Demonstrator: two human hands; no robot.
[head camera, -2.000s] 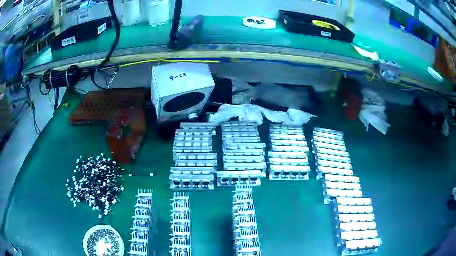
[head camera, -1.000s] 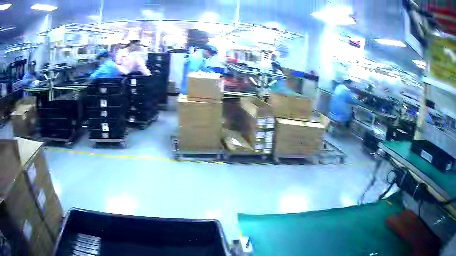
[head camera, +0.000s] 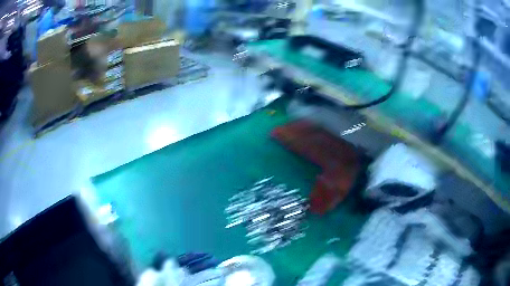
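The whole view is blurred by motion. A heap of tiny black-and-silver bits (head camera: 267, 215) lies on the green mat (head camera: 184, 184). A pale round dish (head camera: 244, 272) is cut off by the bottom edge. Left of it, a white blurred shape with dark tips, probably my gloved left hand (head camera: 168, 272), is cut off by the same edge; its grip cannot be made out. Silver metal parts (head camera: 414, 246) stand in smeared columns at the lower right. My right hand is not in view.
A black tote (head camera: 61, 240) is at the lower left beside the bench. Reddish-brown trays (head camera: 335, 162) and a white box with a dark opening (head camera: 400, 173) stand behind the heap. A green shelf (head camera: 341, 72) with hanging cables crosses the upper right. Cartons (head camera: 151, 64) stand across the aisle.
The view swung from the bench to the aisle and tote, then back partway towards the bench. The heap, dish and silver parts are in view again, and the white shape beside the dish is new.
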